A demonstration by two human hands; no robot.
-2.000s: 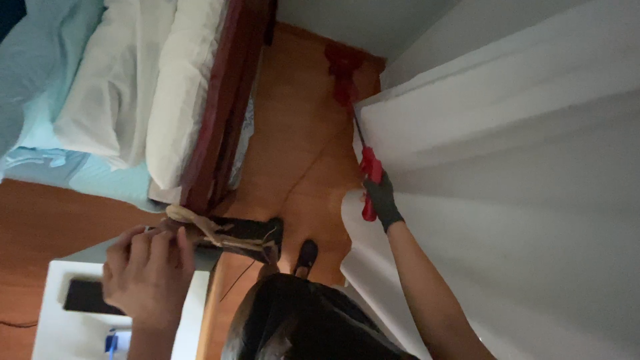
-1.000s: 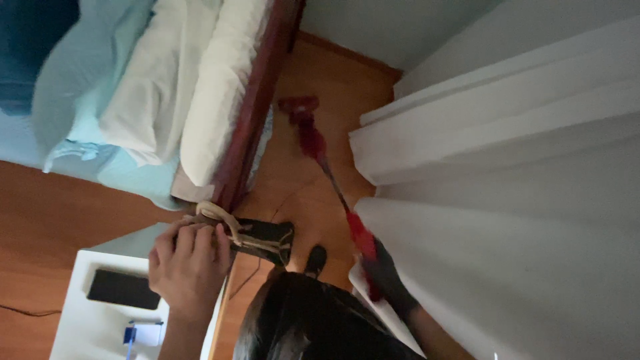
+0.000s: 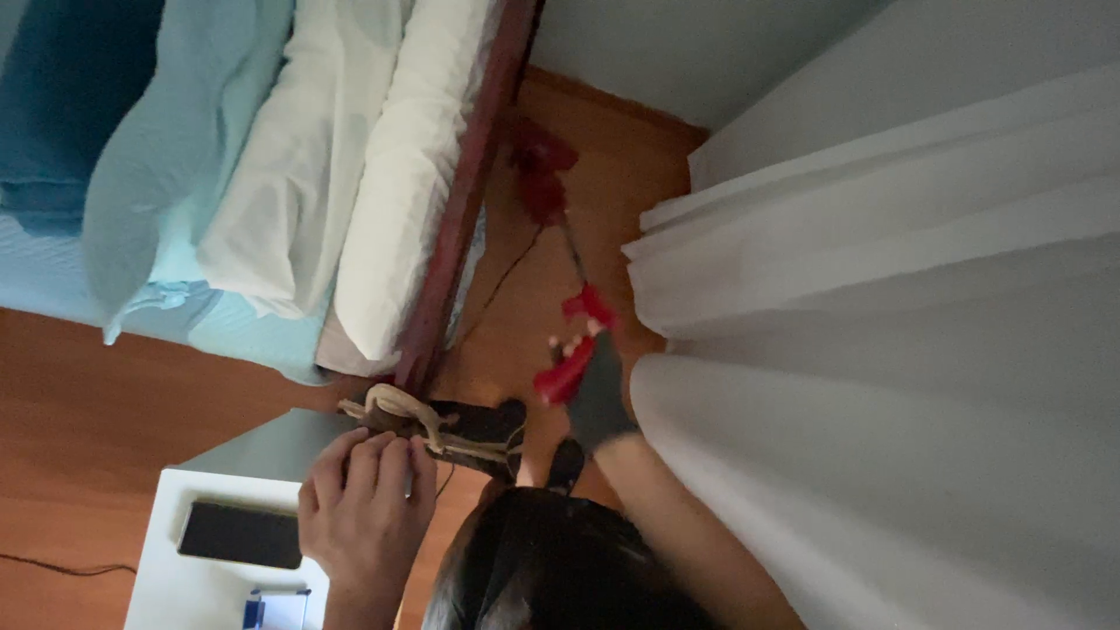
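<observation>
My right hand (image 3: 602,389), in a dark fingerless glove, is closed around the red handle of a stick vacuum cleaner (image 3: 544,194). Its thin tube runs away from me to a blurred red head on the wooden floor, close beside the bed frame. My left hand (image 3: 372,503) is raised near the corner of the white nightstand, fingers bent over a dark object with a beige cord (image 3: 402,407); whether the fingers grip it or only touch it is hard to tell.
The dark red bed frame (image 3: 464,192) with pillows (image 3: 411,166) stands at left. A long white curtain (image 3: 840,350) hangs at right. On the white nightstand (image 3: 175,534) lies a black phone (image 3: 241,534). A thin cable (image 3: 503,280) crosses the floor towards the vacuum. My feet are just below.
The vacuum's head was by the far corner near the wall two seconds ago; now it is close beside the bed frame. My right hand stays on the handle, and my left hand stays by the beige cord.
</observation>
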